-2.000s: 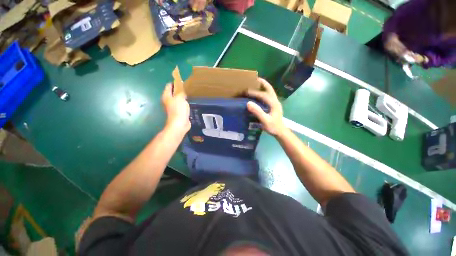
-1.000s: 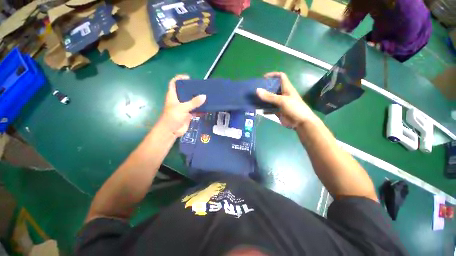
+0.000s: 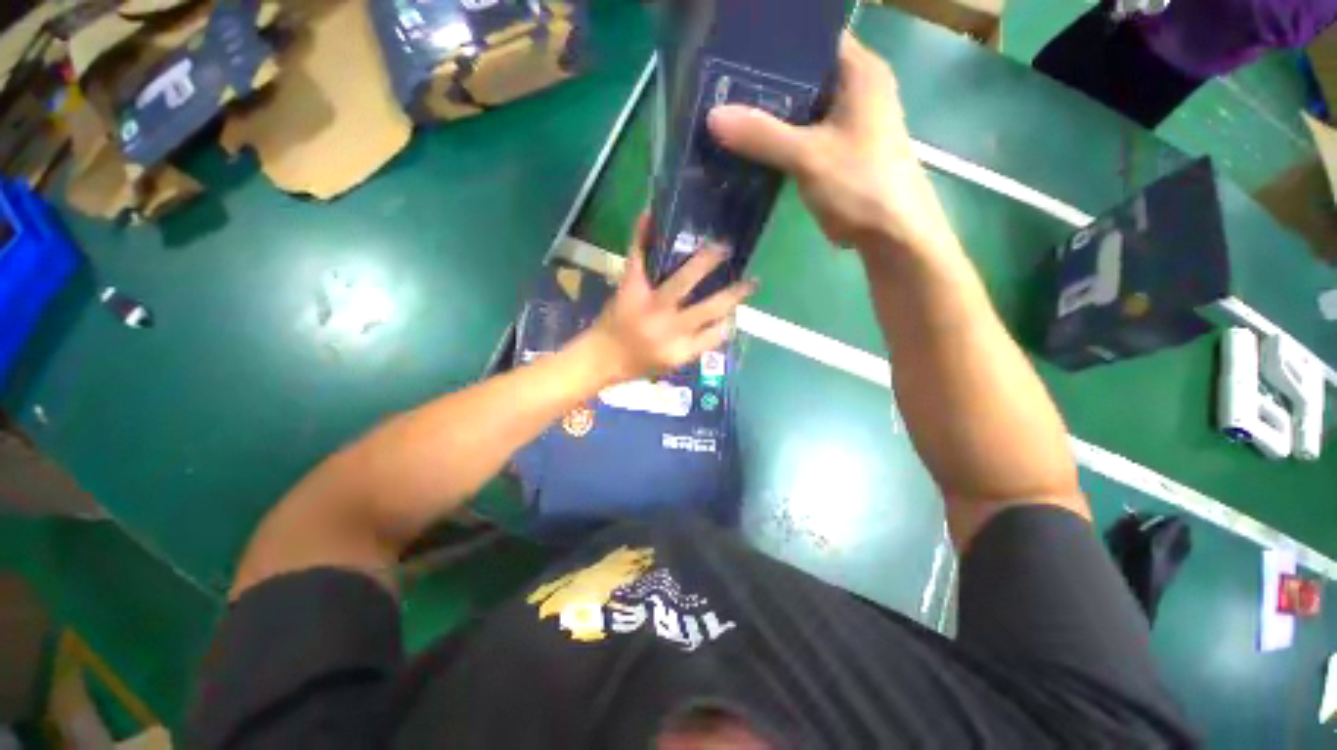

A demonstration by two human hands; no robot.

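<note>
A dark navy carton (image 3: 751, 110) is held edge-on over the near edge of the belt, its narrow text-covered side facing me and its top cut off by the frame. My right hand (image 3: 829, 147) grips its right side, thumb across the narrow side. My left hand (image 3: 660, 315) is at its lower end, fingers spread against it; whether it bears weight cannot be told. Below, a flat printed carton blank (image 3: 631, 462) lies against my body, partly covered by my left hand and forearm.
A standing carton (image 3: 1136, 271) and white product units (image 3: 1268, 393) are on the green belt (image 3: 968, 249). Carton bundles (image 3: 477, 52) and torn cardboard (image 3: 315, 110) lie upper left, a blue bin (image 3: 30, 279) at left. A black object (image 3: 1148, 557) lies right. A person in purple (image 3: 1232, 37) is opposite.
The held carton has turned from level to edge-on and moved up and away. My left hand has shifted to its lower end. The belt carton and white units have moved right.
</note>
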